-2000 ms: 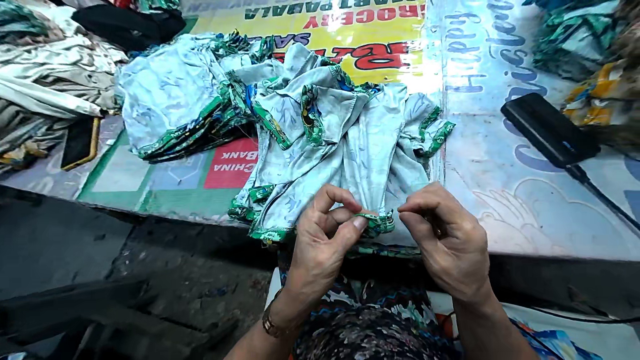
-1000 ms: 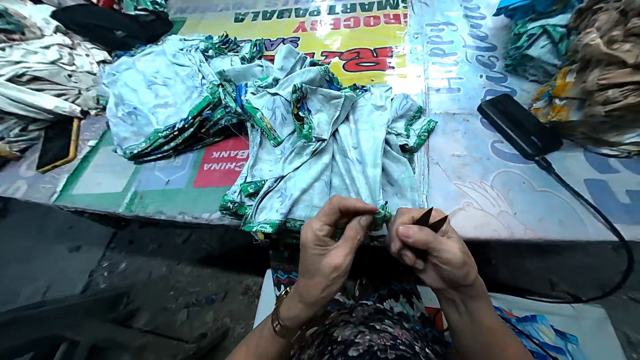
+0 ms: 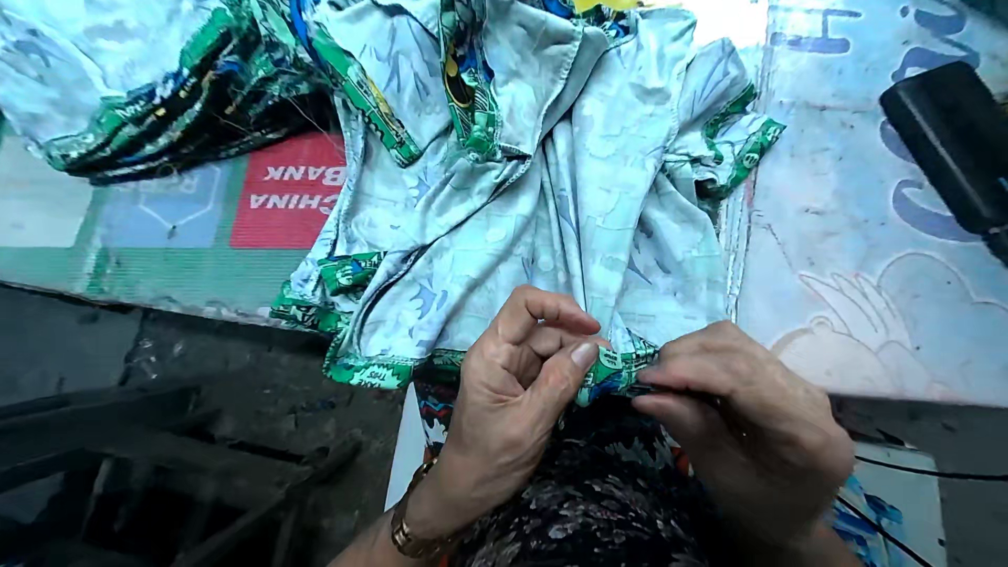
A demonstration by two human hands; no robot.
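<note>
A small pale garment (image 3: 512,228) with green printed trim lies spread at the table's near edge, its inner side apparently outward. My left hand (image 3: 528,386) pinches the green printed hem (image 3: 618,368) between thumb and fingers; a bracelet or watch is on that wrist. Close on the right, my right hand (image 3: 740,417) has its thumb and fingertips at the same hem. A small dark tip shows between them; the rest of whatever it belongs to is hidden in the palm.
A stack of similar green-trimmed garments (image 3: 181,102) lies at the upper left. A black box-shaped device (image 3: 949,150) with a cable rests on the printed table cover (image 3: 835,315) at the right. Dark wooden or metal framing (image 3: 197,488) stands below left.
The dark pointed blades seen in my right hand one second ago are now mostly hidden, and its fingertips are at the hem. The view has moved closer to the garment.
</note>
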